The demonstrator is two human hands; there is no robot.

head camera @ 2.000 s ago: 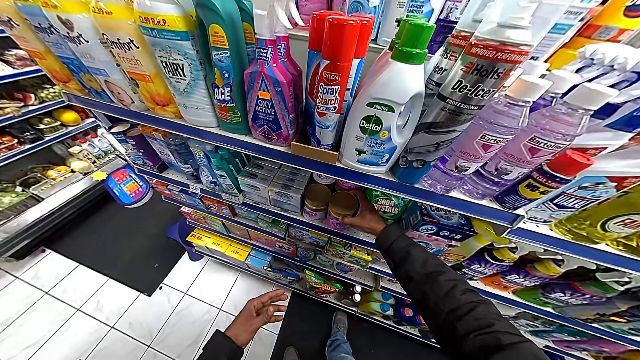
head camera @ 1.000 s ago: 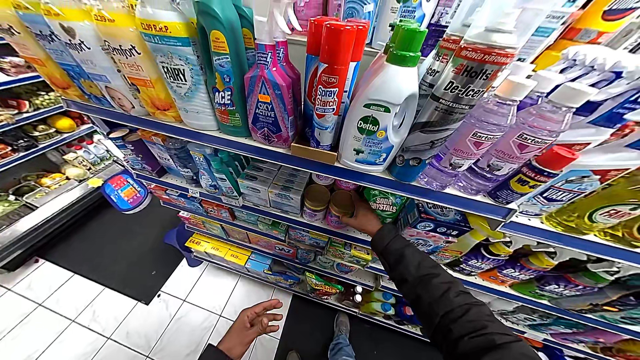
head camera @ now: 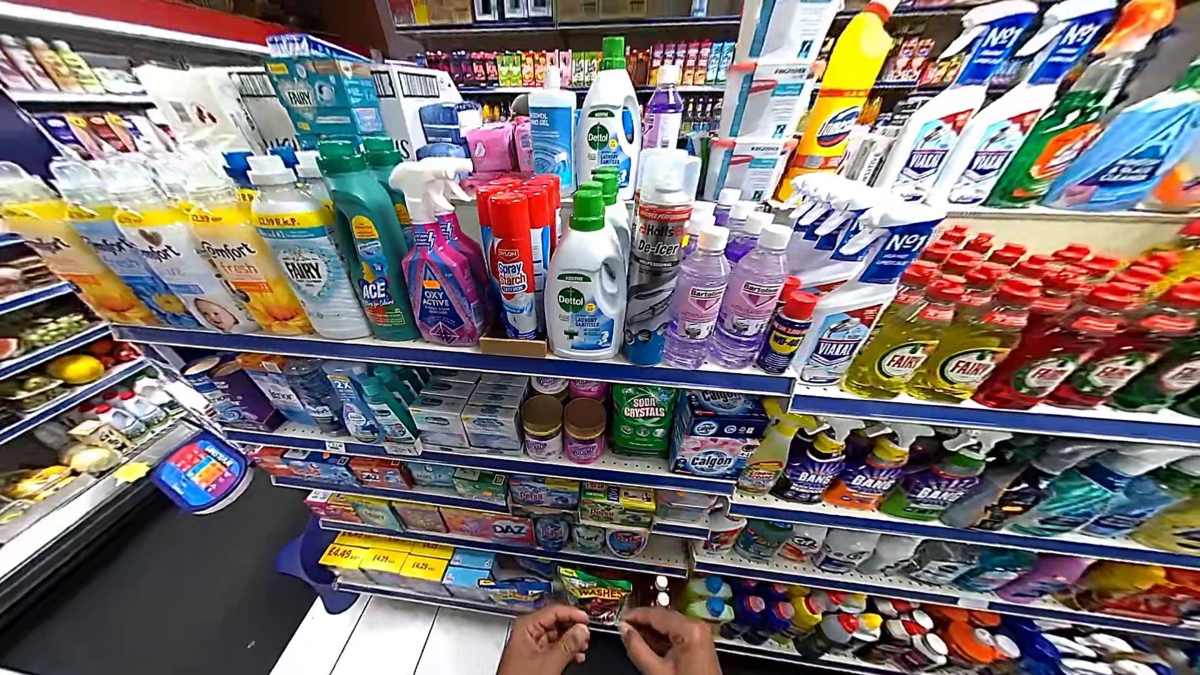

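Note:
Both hands are low at the bottom middle, in front of the lowest shelf. My left hand [head camera: 547, 639] has its fingers curled loosely, with nothing seen in it. Close on its right, my right hand [head camera: 667, 641] is also loosely curled and holds nothing that shows; a small gap parts the two. Just behind them is a green printed pouch [head camera: 596, 592]. Higher up, two jars with gold lids, one brown [head camera: 543, 427] and one pink [head camera: 584, 431], stand side by side on the second shelf, left of a green bag of soda crystals [head camera: 643, 419].
The top shelf edge [head camera: 450, 354] carries Dettol bottles [head camera: 586, 300], a spray starch can [head camera: 513, 281], a de-icer can [head camera: 656, 253] and Fairy bottles [head camera: 970, 352]. At left, a blue round-ended sign [head camera: 200, 472] sticks out beside a chilled food display. A dark mat [head camera: 178, 572] lies on the floor.
My right hand has let go of the jar on the second shelf and come down beside my left hand. The view has tilted up, showing more shelves at the back.

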